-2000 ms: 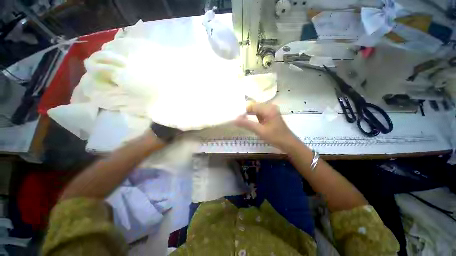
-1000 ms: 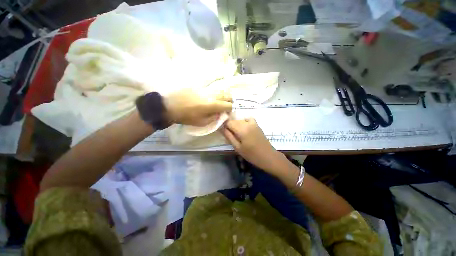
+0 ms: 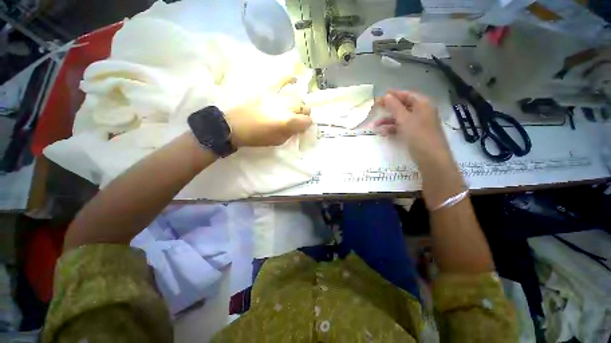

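The cream fabric (image 3: 151,84) lies in a large heap left of the needle area, glaring under the lamp. A flap of it (image 3: 345,104) extends right onto the machine bed. My left hand (image 3: 271,120), with a dark watch at the wrist, grips the fabric just left of and below the presser foot (image 3: 319,78). My right hand (image 3: 410,119) is raised over the bed right of the flap, thumb and fingers apart; nothing clear shows in it. The needle is too small to make out.
Black fabric shears (image 3: 492,124) and small thread snips (image 3: 463,122) lie right of my right hand. A red bin (image 3: 57,114) is at the left. The ruler edge (image 3: 395,175) runs along the table front. The lamp (image 3: 268,27) hangs above the fabric. Lilac cloth (image 3: 184,251) lies below the table.
My right hand has moved right and up, away from the fabric beside my left hand. My left hand remains on the fabric, and more of it now spreads down to the table's front edge.
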